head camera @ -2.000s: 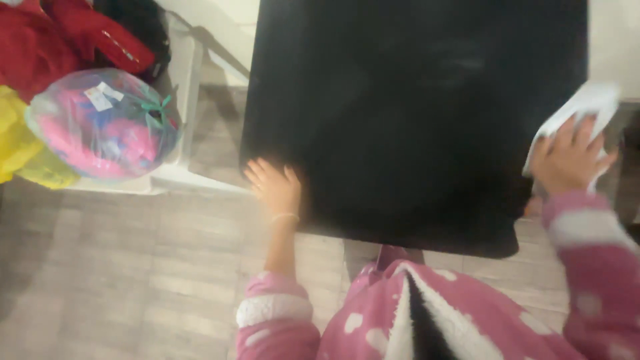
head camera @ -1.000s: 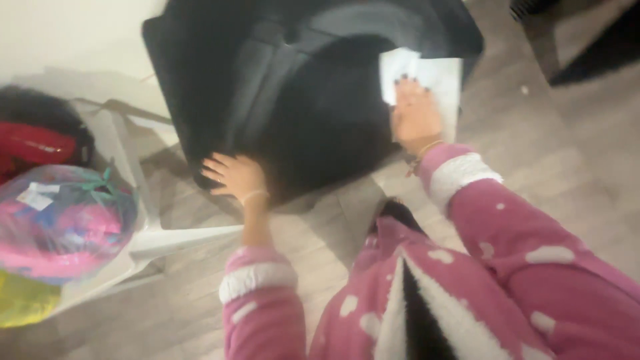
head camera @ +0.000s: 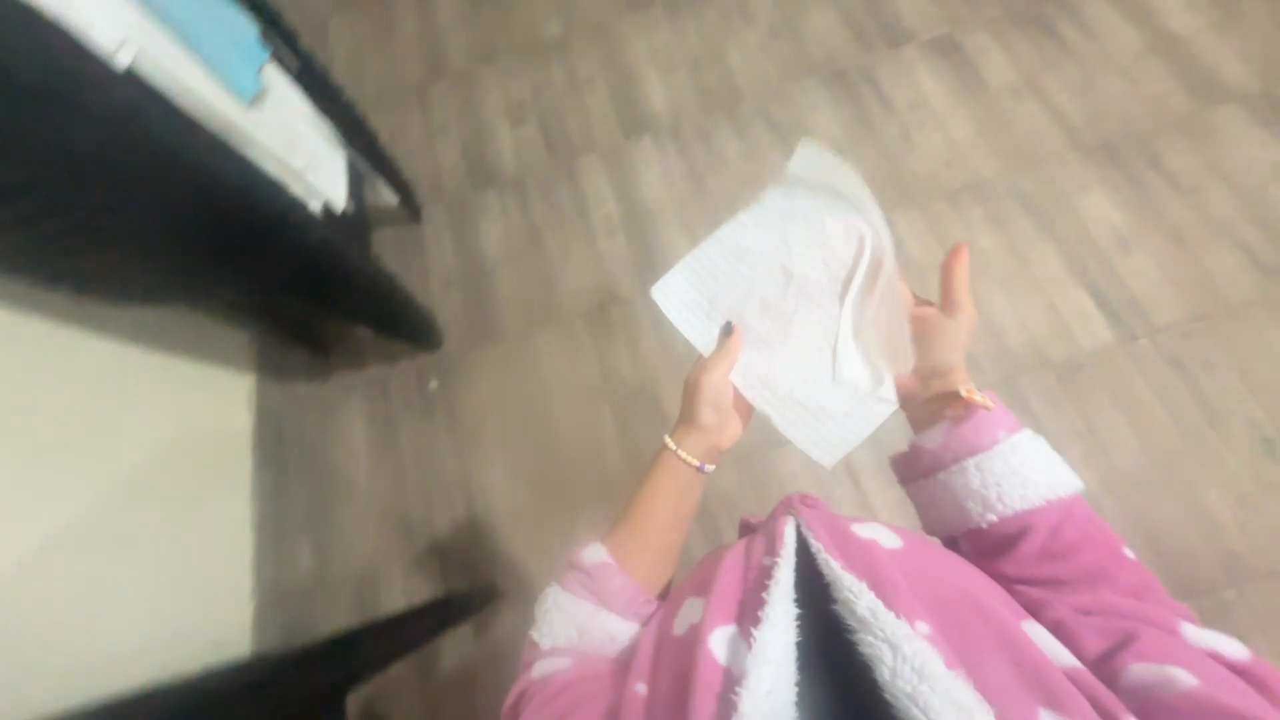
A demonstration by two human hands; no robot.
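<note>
A white sheet, paper towel or thin cloth (head camera: 790, 290), is partly folded over at its right side, above the floor. My left hand (head camera: 713, 405) grips its lower left edge, thumb on top and the fingers hidden beneath. At the sheet's right edge is my right hand (head camera: 938, 325), its thumb pointing up and away; its other fingers are hidden behind the sheet, so whether they grip it cannot be told. The view is somewhat blurred.
Black furniture (head camera: 150, 200) with white and light-blue items (head camera: 215, 45) on it stands at the upper left. A pale wall or panel (head camera: 120, 500) is at the left, and a dark bar (head camera: 400, 640) at the lower left. Wood-look floor (head camera: 1100, 200) lies below.
The view has swung away from the black chair-like surface. My left hand has left that surface and now holds the sheet, which was under my right hand on the black surface.
</note>
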